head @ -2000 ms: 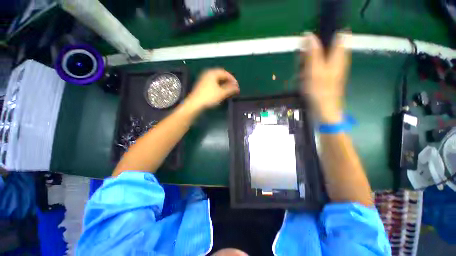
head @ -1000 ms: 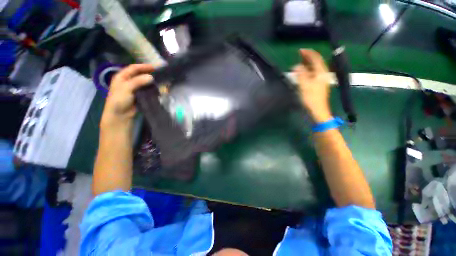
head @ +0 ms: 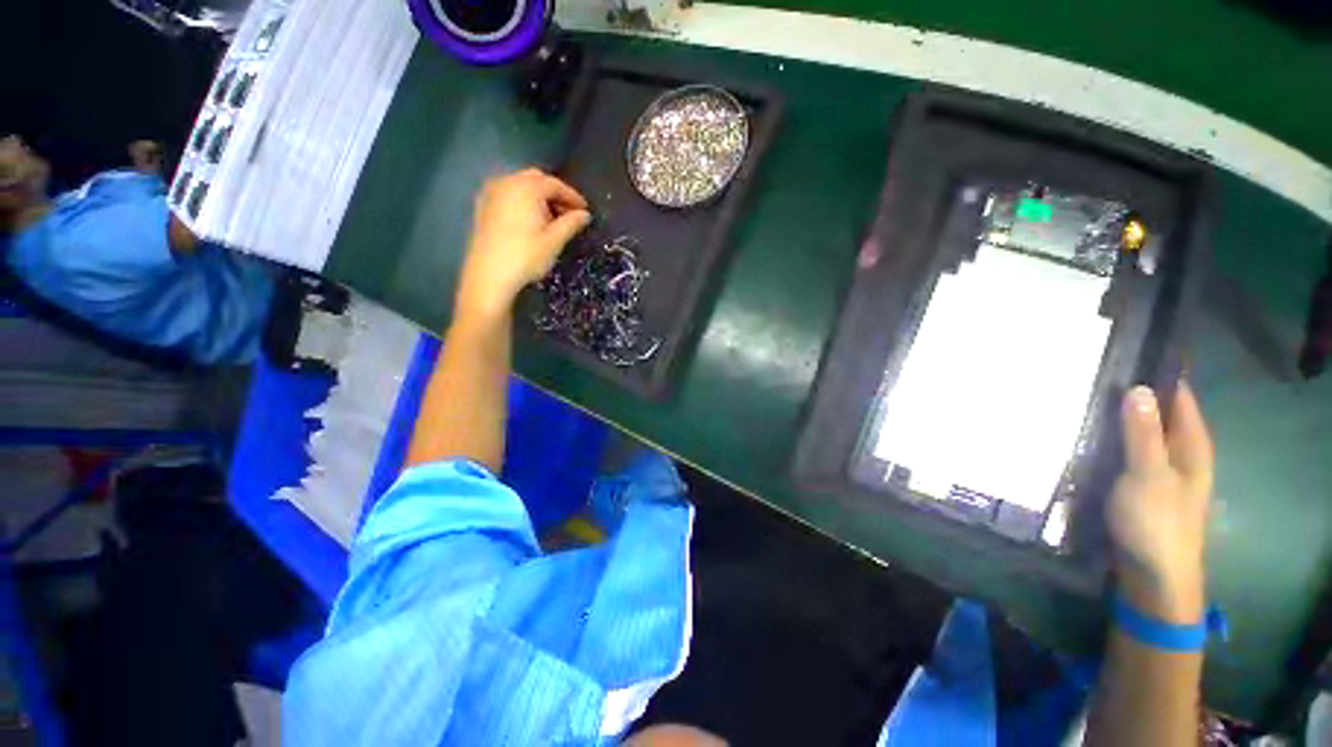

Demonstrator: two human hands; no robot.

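The open device (head: 1001,372) lies in its black foam-lined fixture (head: 847,365) on the mat, with a green patch at its top end. My right hand (head: 1161,474), with a blue wrist band, is at the fixture's right edge, thumb and fingers on that edge. My left hand (head: 526,226) is at the left side of the black parts tray (head: 694,270), fingertips pinched together beside the tangled pile of small parts (head: 599,304). Whether it holds a part cannot be told. The round dish of silvery screws (head: 690,146) sits in the tray's top end.
Stacked white trays (head: 300,124) stand at the left, with a purple-ringed round object (head: 482,18) at the top. A white rail (head: 935,56) runs behind the tray and fixture. Another person's blue sleeve (head: 110,256) shows at far left. A dark tool tip (head: 1316,343) is at the right edge.
The fixture with the device, lifted and tilted a second ago, now lies flat on the mat. My left hand has let go of it and moved to the parts pile. The view has turned left.
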